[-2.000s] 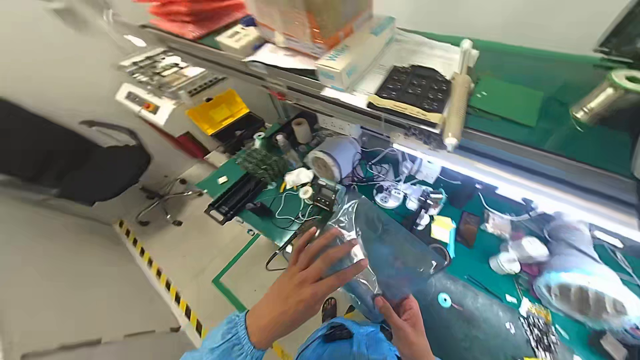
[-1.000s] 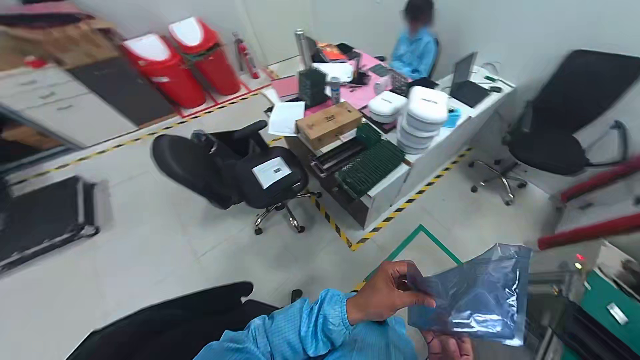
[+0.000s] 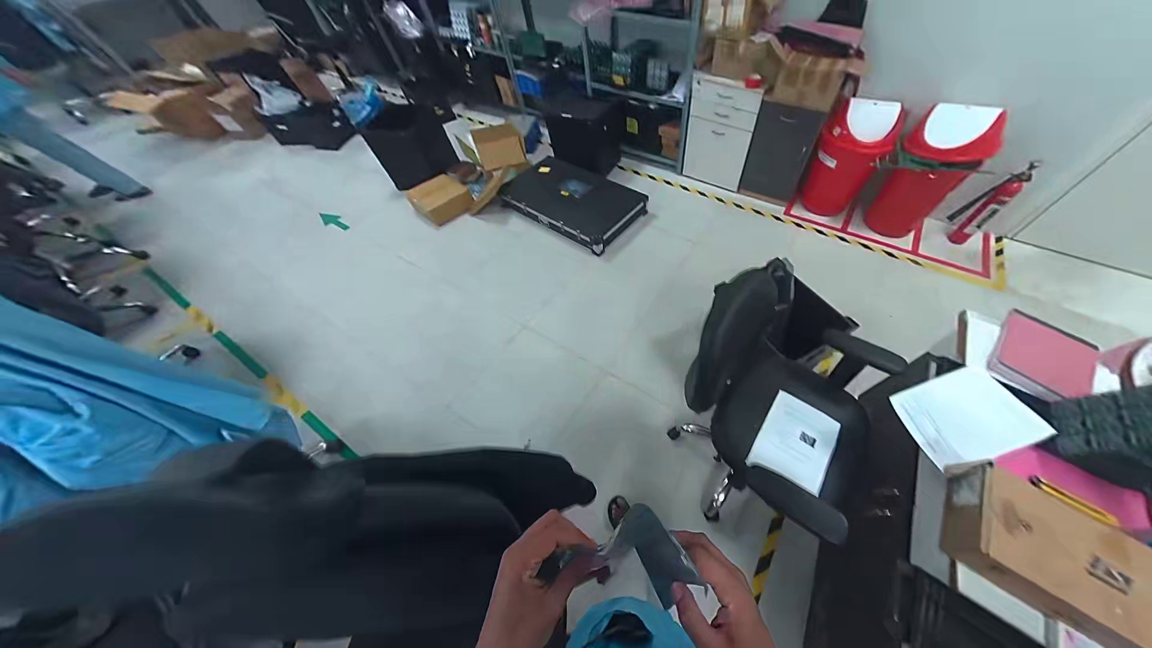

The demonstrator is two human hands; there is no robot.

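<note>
A grey translucent plastic bag [image 3: 661, 551], bent over at its top, is held low in the view, between my two hands. My left hand [image 3: 537, 576] grips the bag's left part, with a small dark piece, perhaps part of the bag, showing by the fingers. My right hand [image 3: 720, 589] pinches the bag's right edge between thumb and fingers. Whether anything lies inside the bag cannot be told. Just left of my hands is a black chair [image 3: 387, 531], and a shoe [image 3: 617, 510] shows on the floor beyond them.
A black office chair [image 3: 801, 405] with a printed sheet stands ahead right, beside a desk with a cardboard box [image 3: 1062, 549]. A black flat case [image 3: 576, 202] lies on the floor near open cartons. Red bins [image 3: 850, 153] stand by the wall. A person in blue [image 3: 99, 387] is at left.
The view has swung far from the workbench, past the desk, to the open floor. The bag, spread out earlier, is now bent between both hands.
</note>
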